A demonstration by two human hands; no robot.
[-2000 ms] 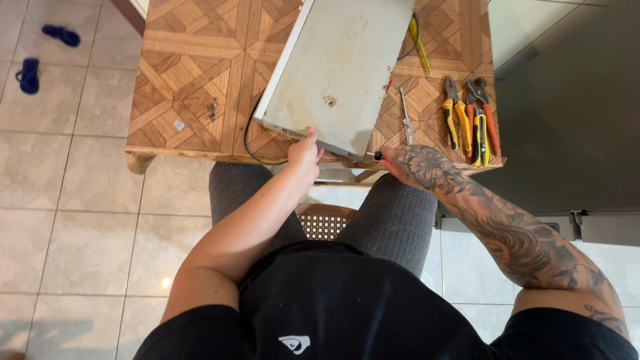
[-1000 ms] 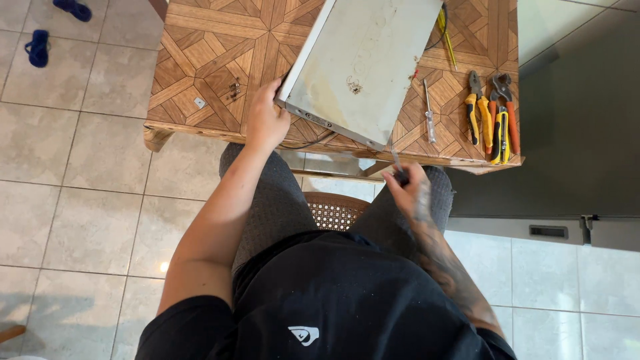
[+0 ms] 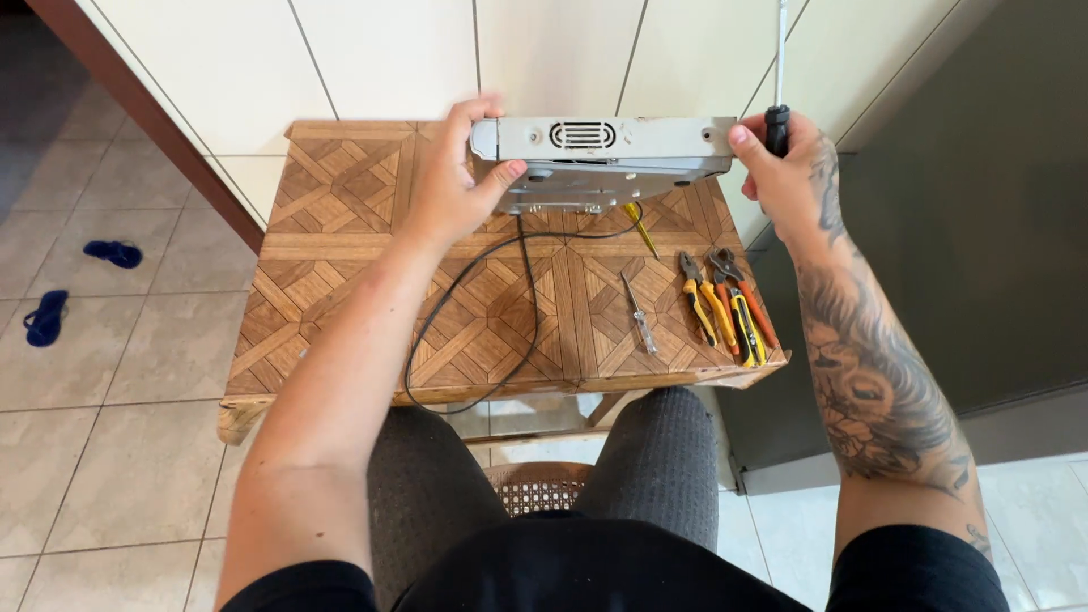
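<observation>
A flat metal-cased appliance [image 3: 654, 138] is held up over the far part of the wooden table, one narrow side with a slotted vent facing me. My left hand [image 3: 467, 174] grips its left end, thumb below the edge. At the right end, my right hand [image 3: 782, 161] touches the casing with the thumb and also holds a screwdriver [image 3: 777, 127] with a black handle, its shaft pointing away from me. A black cable [image 3: 533, 289] runs from under the appliance and loops on the table.
On the table [image 3: 340, 246] lie a small clear-handled screwdriver [image 3: 642, 327], a yellow screwdriver [image 3: 641, 228], combination pliers [image 3: 699, 297], orange-handled pincers [image 3: 755, 306] and a yellow utility knife [image 3: 748, 331]. A tiled wall [image 3: 552, 51] stands behind; a dark cabinet-like surface [image 3: 960, 255] is at right.
The appliance, lying near the table's front edge before, is now raised and farther back, with its vented side toward me. My right hand has moved up to its right end with the screwdriver.
</observation>
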